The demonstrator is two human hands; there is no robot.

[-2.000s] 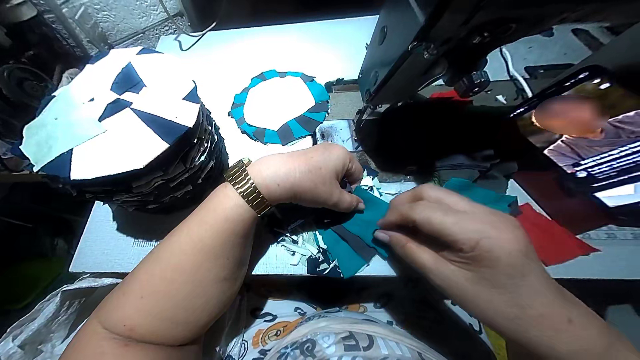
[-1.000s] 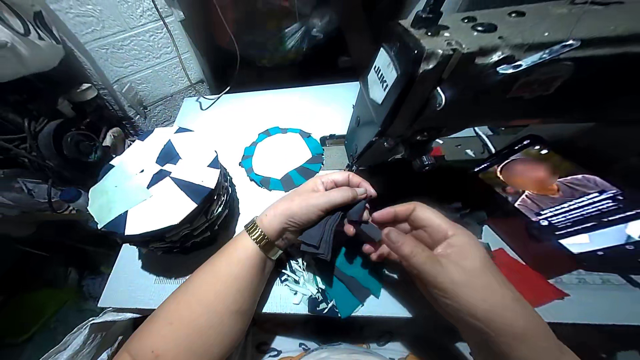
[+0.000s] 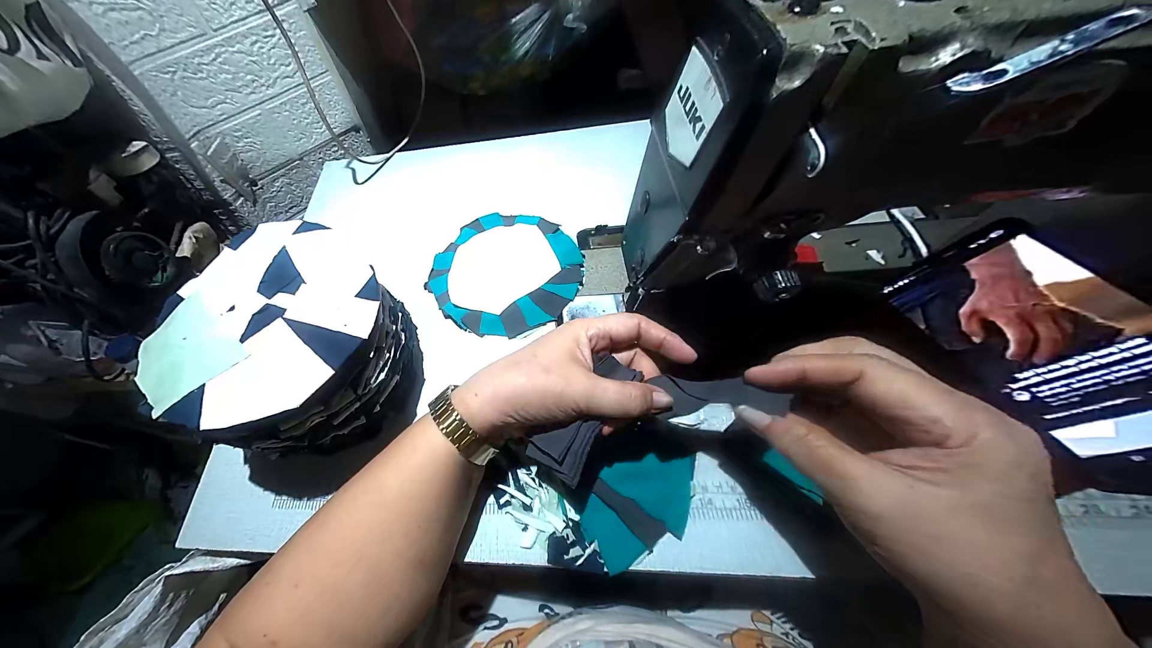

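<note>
My left hand [image 3: 576, 378], with a gold watch at its wrist, holds a small stack of dark grey fabric pieces [image 3: 562, 450]. My right hand [image 3: 864, 423] pinches the far end of one dark grey piece [image 3: 715, 392], which spans between both hands. Below them, joined teal and grey fabric wedges [image 3: 639, 504] fan out at the table's front edge. A ring of alternating teal and grey fabric [image 3: 486, 321] lies flat on the white table behind my left hand. The black Juki sewing machine [image 3: 711, 153] stands beyond the hands; its needle area is hidden in shadow.
A tall stack of round navy and white patchwork pieces [image 3: 270, 333] stands at left. Pale fabric scraps [image 3: 535, 508] lie beside the teal wedges. A phone [image 3: 1062, 342] showing a picture is at right, under the machine arm. A thin cable [image 3: 418, 99] hangs behind the white table [image 3: 576, 157].
The joined teal and grey piece, held in my hands two seconds ago, now lies below them. A dark grey piece is now stretched between my hands. The view has shifted.
</note>
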